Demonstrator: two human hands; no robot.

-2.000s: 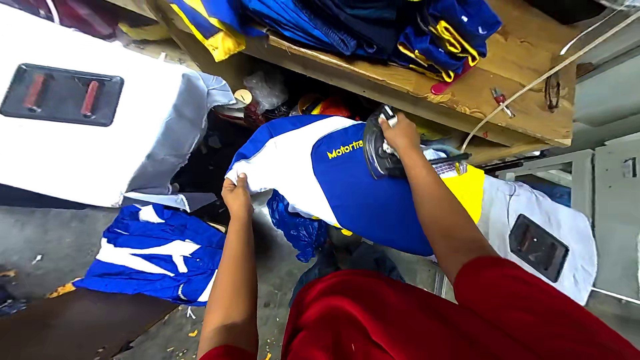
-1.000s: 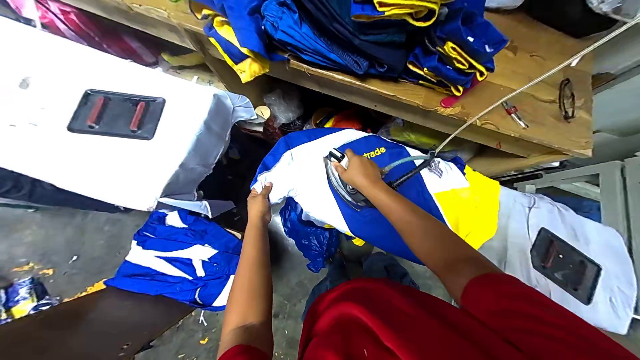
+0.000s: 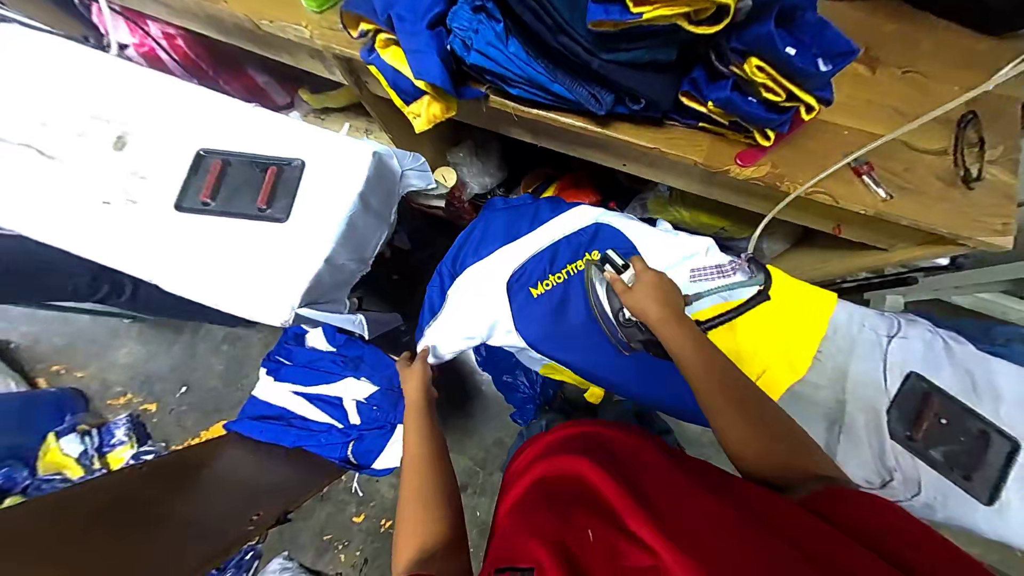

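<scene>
A blue, white and yellow garment with yellow lettering lies spread over a padded ironing board covered in pale cloth. My right hand grips the handle of a clothes iron, whose soleplate rests on the blue panel beside the lettering. From the iron a cord runs up to the right. My left hand pinches the garment's white edge at its left end. A dark iron rest sits on the board's right part.
Folded blue and yellow clothes are piled on a wooden shelf ahead. A second white-covered board with an iron rest stands left. A blue and white garment lies over a brown surface at lower left.
Two seconds ago the iron covered the end of the lettering; a second ago it was on its left part, and now it is at the right end. My left hand still holds the white edge.
</scene>
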